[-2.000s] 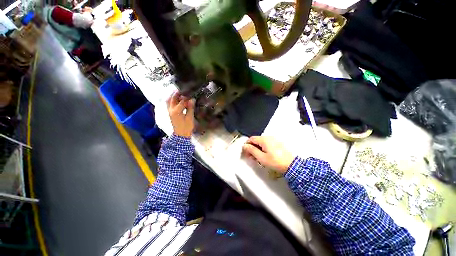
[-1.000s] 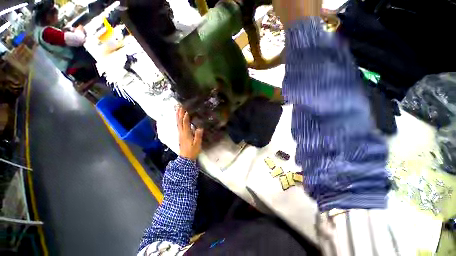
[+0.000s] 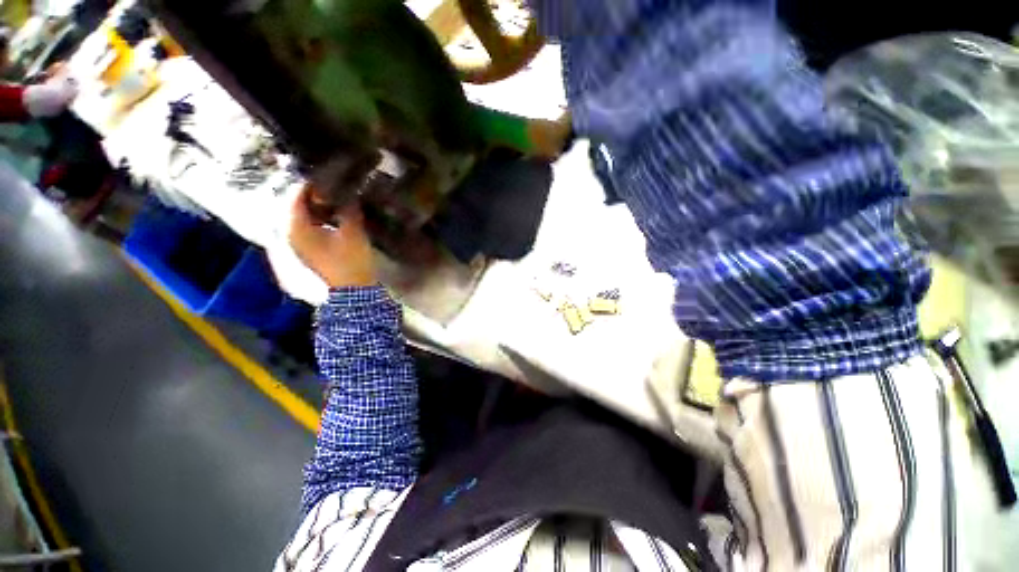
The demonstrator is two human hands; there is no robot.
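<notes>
My left hand (image 3: pixel 333 240) is at the dark, greasy head (image 3: pixel 386 184) of the green machine (image 3: pixel 369 78), fingers bent under its edge. Whether the fingers hold a small piece cannot be told. My right hand is out of the picture past the top edge; only its raised blue checked sleeve (image 3: pixel 737 168) shows, blurred. Several small pale gold metal fittings (image 3: pixel 574 315) lie on the white bench sheet (image 3: pixel 525 341) in front of me, with small dark bits beside them.
Part of the handwheel (image 3: pixel 492 56) shows behind the machine. Black cloth (image 3: pixel 503 207) lies beside the head. A clear plastic bag (image 3: pixel 950 123) and a black-handled hammer (image 3: pixel 978 419) are at right. A blue bin (image 3: pixel 207 263) stands in the aisle at left. Another person's hand (image 3: pixel 50 95) shows top left.
My right hand has gone from the bench up out of the picture, its sleeve now across the right side. My left hand's fingers are bent at the machine head again. The view has shifted.
</notes>
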